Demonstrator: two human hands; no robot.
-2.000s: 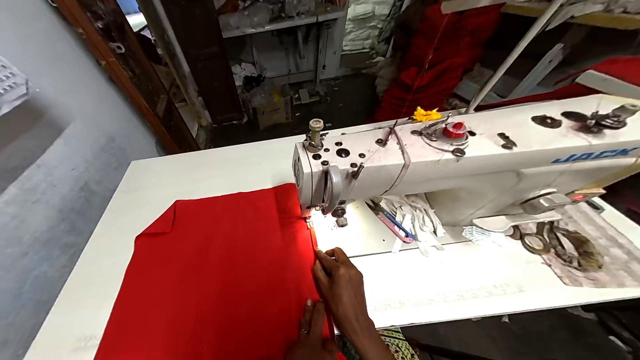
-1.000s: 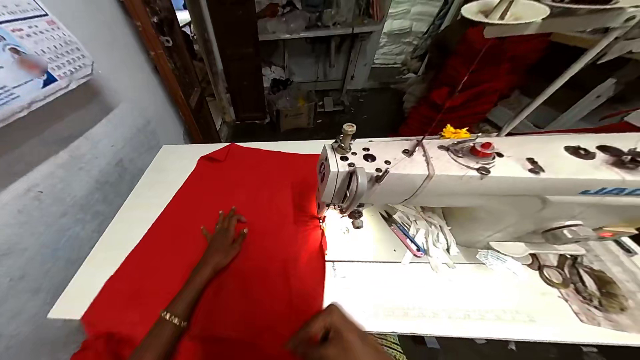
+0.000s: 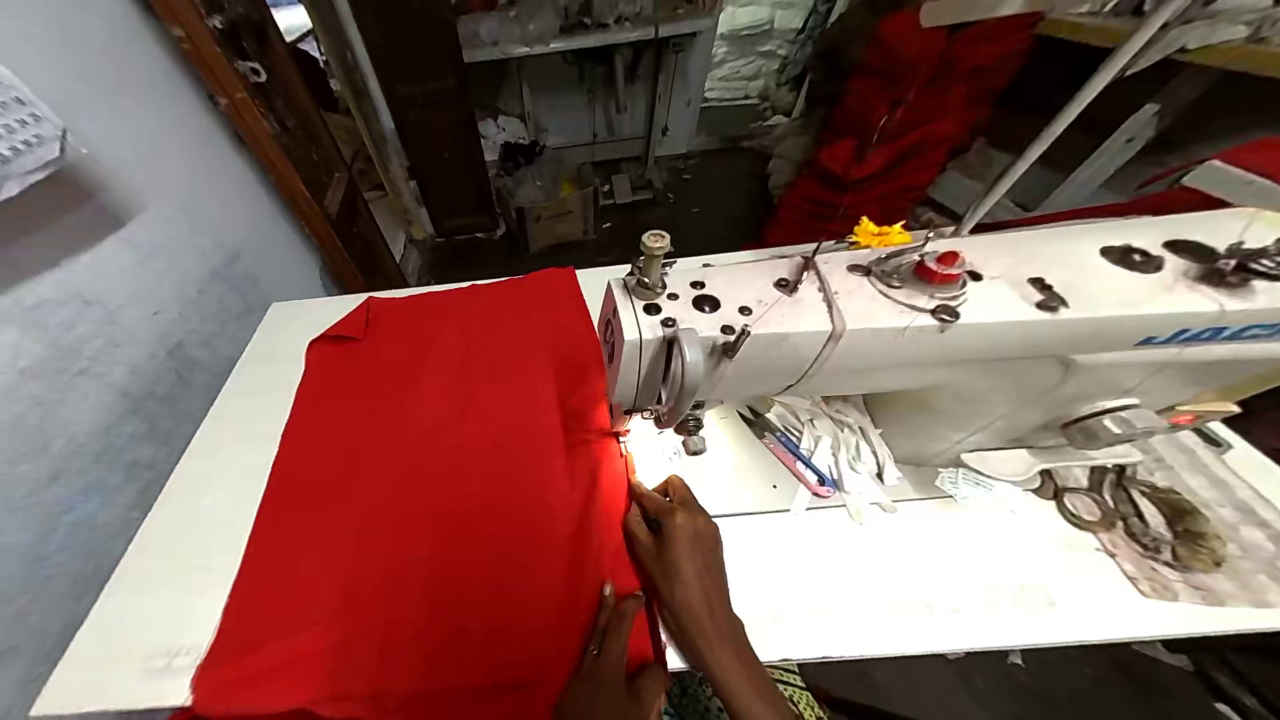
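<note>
Red cloth (image 3: 430, 480) lies spread on the white sewing table, its right edge under the needle area of a Jack sewing machine (image 3: 740, 330). My right hand (image 3: 680, 540) pinches that edge just below the presser foot, thumb and index finger on the fabric. My left hand (image 3: 618, 655), wearing a ring, presses on the cloth near the same edge, lower down; its fingers lie fairly flat and it is partly cut off by the frame. One far corner of the cloth is folded over. The machine's lamp lights the sewing spot.
Thread snips (image 3: 790, 455) and white fabric strips (image 3: 835, 440) lie under the machine arm. Scissors (image 3: 1090, 505) rest on a cloth at the right. A yellow flower (image 3: 880, 234) sits behind the machine. A grey wall stands left; red fabric hangs behind.
My left hand has moved from the middle of the cloth to its right edge. My right hand, loosely curled near the front a second ago, is now at the edge below the presser foot.
</note>
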